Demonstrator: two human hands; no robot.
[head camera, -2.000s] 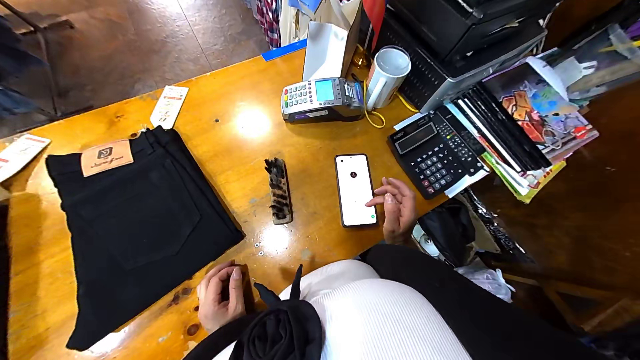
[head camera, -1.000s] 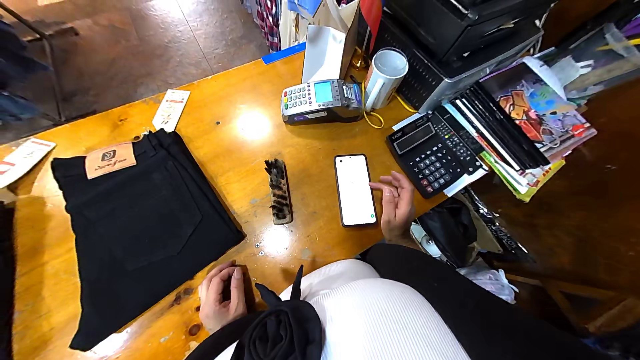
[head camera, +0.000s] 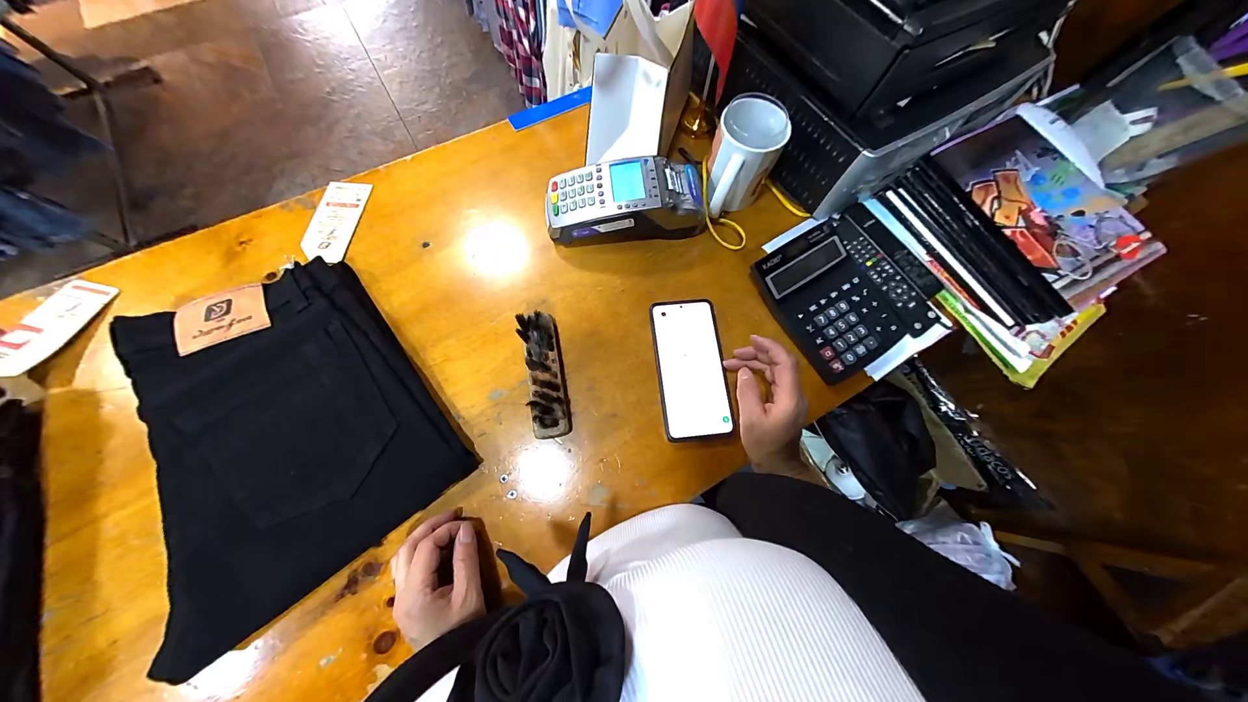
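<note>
My right hand (head camera: 772, 400) rests beside the right edge of a smartphone (head camera: 692, 370), which lies face up with a mostly white screen. Its fingers are partly bent and hold nothing. My left hand (head camera: 439, 577) lies loosely curled on the wooden table near its front edge, empty, just below folded black jeans (head camera: 283, 439). The jeans have a tan waistband patch (head camera: 222, 318) and a paper tag (head camera: 336, 221) at the top. Between the jeans and the phone lies a worn bristle brush (head camera: 544, 375), bristles up.
A card payment terminal (head camera: 624, 200), a white mug (head camera: 748, 146) and a paper bag (head camera: 658, 49) stand at the back. Right of the phone are a desk calculator (head camera: 843, 292) and stacked papers (head camera: 1053, 234). Another tag (head camera: 54, 327) lies far left.
The phone's screen has lost the small dark mark seen near its middle two seconds ago. My right fingers have drawn slightly off the phone to its right edge. My left hand stays put.
</note>
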